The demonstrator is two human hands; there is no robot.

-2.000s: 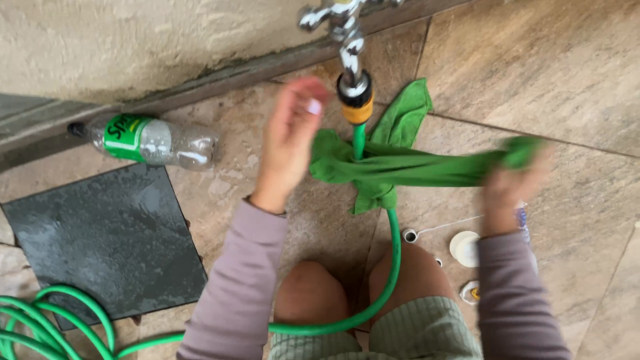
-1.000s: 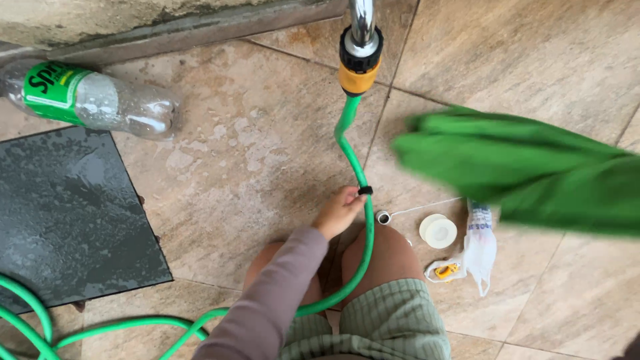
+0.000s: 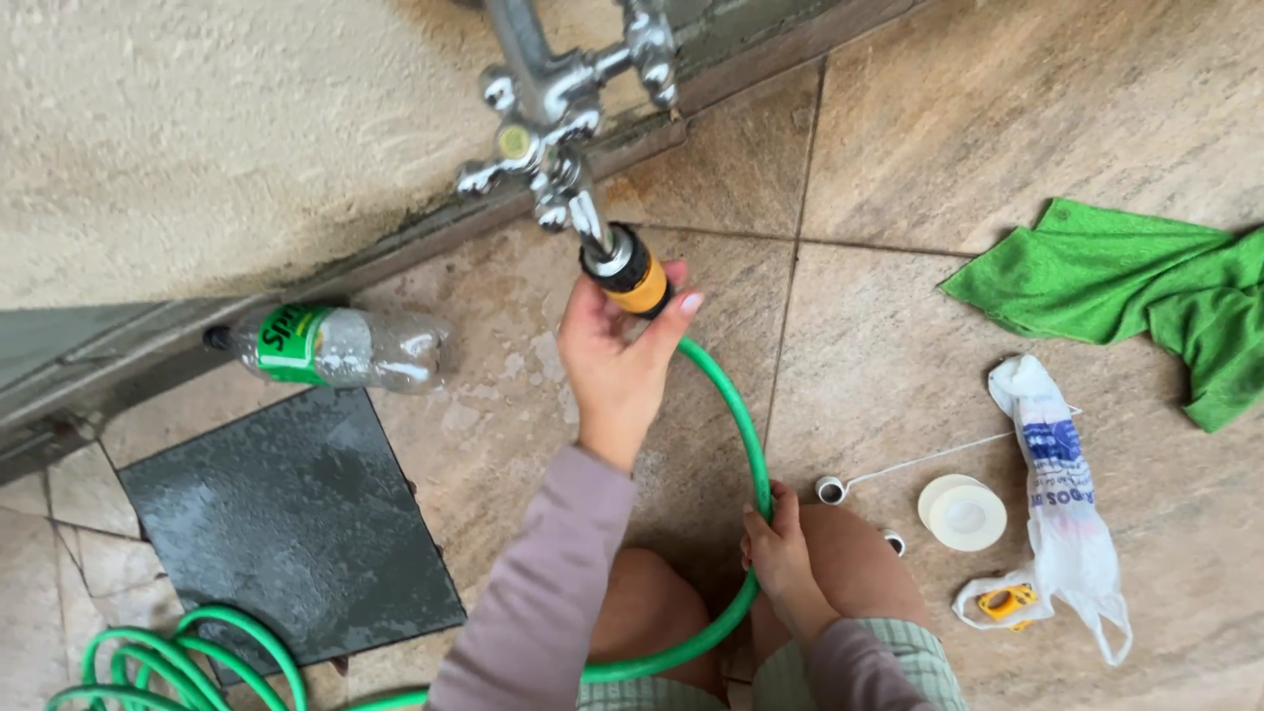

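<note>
My left hand (image 3: 622, 360) is closed round the black and orange hose connector (image 3: 640, 286) at the spout of a chrome tap (image 3: 553, 118). From the connector a green garden hose (image 3: 746, 430) curves down past my knees. My right hand (image 3: 785, 553) grips the hose lower down, near my knee. A green cloth (image 3: 1116, 286) lies crumpled on the tiles at the right. Between my right hand and a white plastic bag (image 3: 1062, 494) are a small spool with white tape (image 3: 830, 490) drawn out and round white spool parts (image 3: 963, 512).
A clear plastic bottle with a green label (image 3: 346, 348) lies on its side by the wall base. Below it is a dark square slab (image 3: 296, 523), with hose coils (image 3: 188, 662) over its lower edge. A yellow ring-shaped object (image 3: 1007, 602) lies by the bag's handle.
The green cloth, around the hose two seconds ago, now lies on the floor at right. My left hand has moved from the hose up to the connector; my right hand now holds the hose.
</note>
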